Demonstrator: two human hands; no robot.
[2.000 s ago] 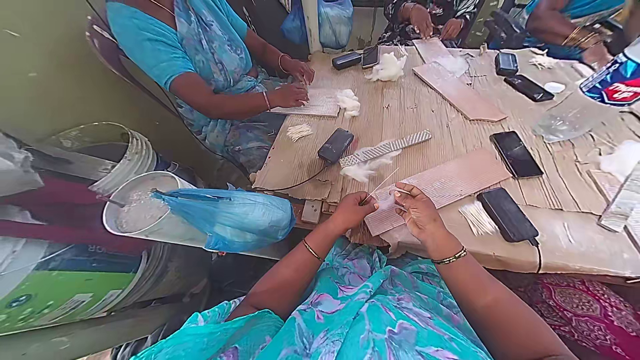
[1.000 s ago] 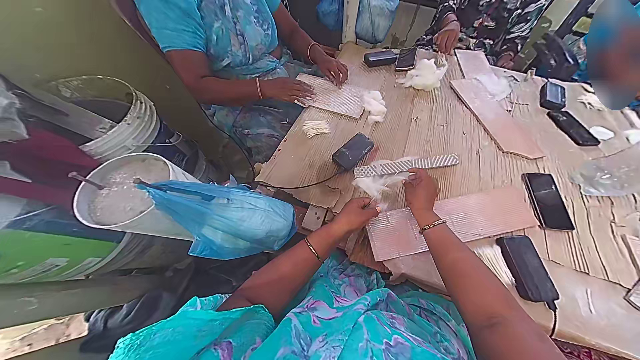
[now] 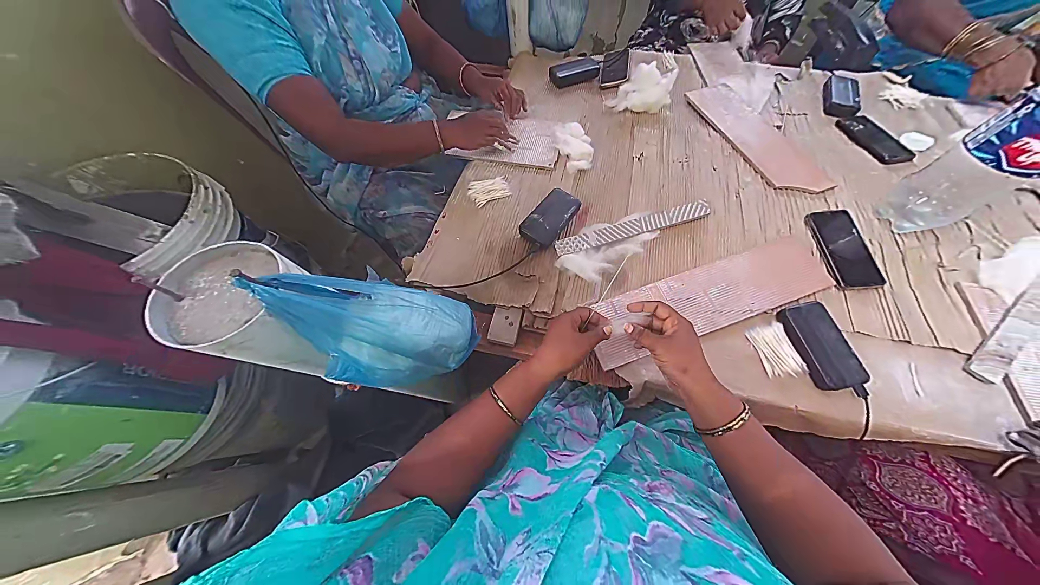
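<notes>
Over the near left end of a pinkish ribbed board (image 3: 731,284), my left hand (image 3: 573,337) and my right hand (image 3: 666,337) are close together. My left fingers pinch a thin white cotton strand (image 3: 616,278), which slants up from them. The right thumb and fingertips pinch a wisp of white cotton between the hands. Just beyond lies loose cotton (image 3: 597,262), partly under a patterned metal-looking strip (image 3: 634,227). A bundle of thin white cotton wicks (image 3: 776,349) rests right of my right hand, beside a black case with a cable (image 3: 822,345).
A black phone (image 3: 845,249) lies beyond the board's right end. Left of the table stand a white bucket (image 3: 219,296) and a blue plastic bag (image 3: 390,325). Across the corner, a person's hands (image 3: 487,122) work on another ribbed board (image 3: 520,145). More cotton (image 3: 646,88) lies farther back.
My right hand has come back from the loose cotton near the strip to beside my left hand. The thin strand now stands out from my left fingers.
</notes>
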